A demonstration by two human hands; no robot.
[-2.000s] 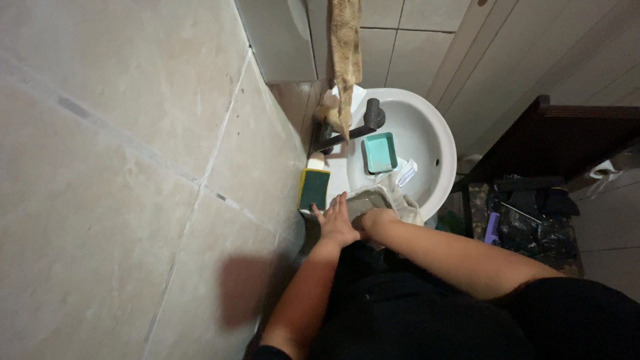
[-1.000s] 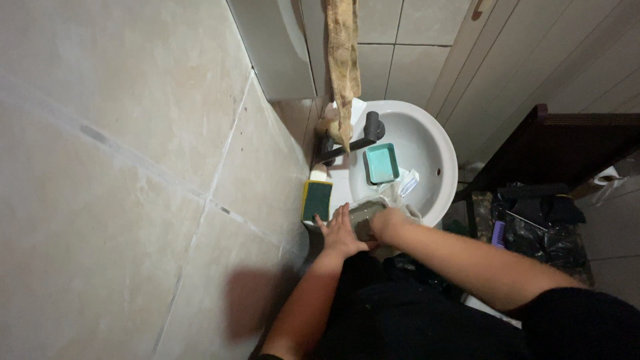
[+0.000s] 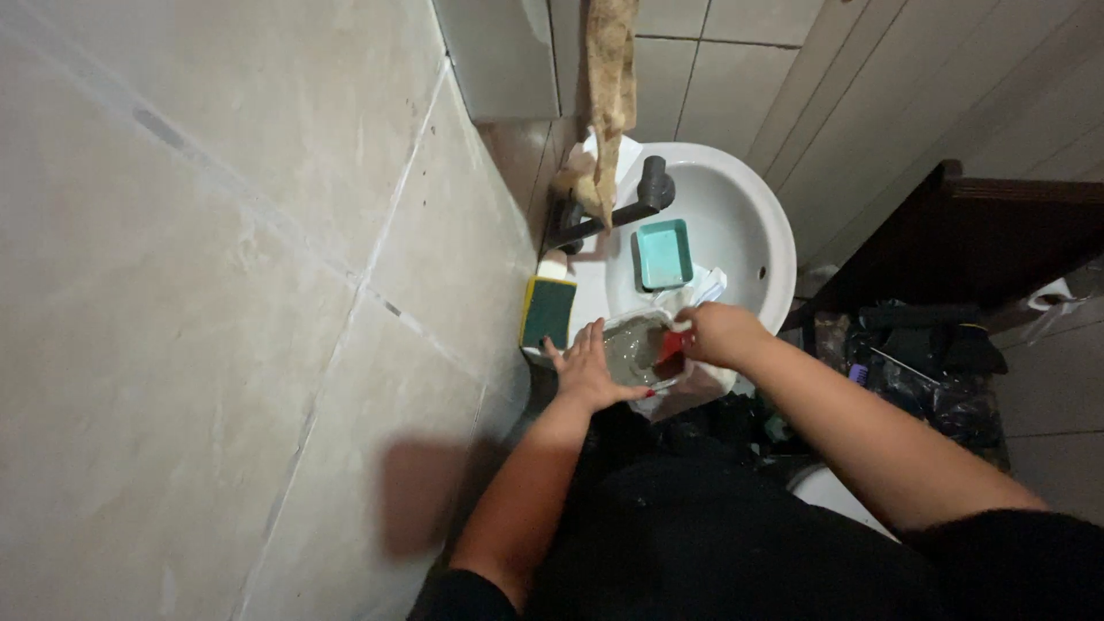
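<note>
A pale container [image 3: 617, 323] of wet grey paste sits at the near edge of a white washbasin [image 3: 780, 250]. My left hand [image 3: 588, 373] lies spread against the container's left side, its fingers apart. In my right hand [image 3: 720, 335] is a red tool [image 3: 670, 352], its end in the grey paste [image 3: 635, 345]; its full shape is hidden. Inside the basin, beyond the container, stands a turquoise plastic tray [image 3: 664, 254]. A green and yellow scouring sponge [image 3: 548, 312] leans at the basin's left edge, close to my left fingertips.
The dark faucet [image 3: 638, 210] reaches over the basin, with a stained cloth [image 3: 611, 95] hanging above it. A tiled wall [image 3: 259, 259] rises on the left. Dark plastic bags [image 3: 957, 388] and a purple item [image 3: 857, 374] lie at the right, below a dark wooden panel [image 3: 975, 233].
The red tool, not visible in the earlier frames, now shows in my right hand. My left hand remains against the container.
</note>
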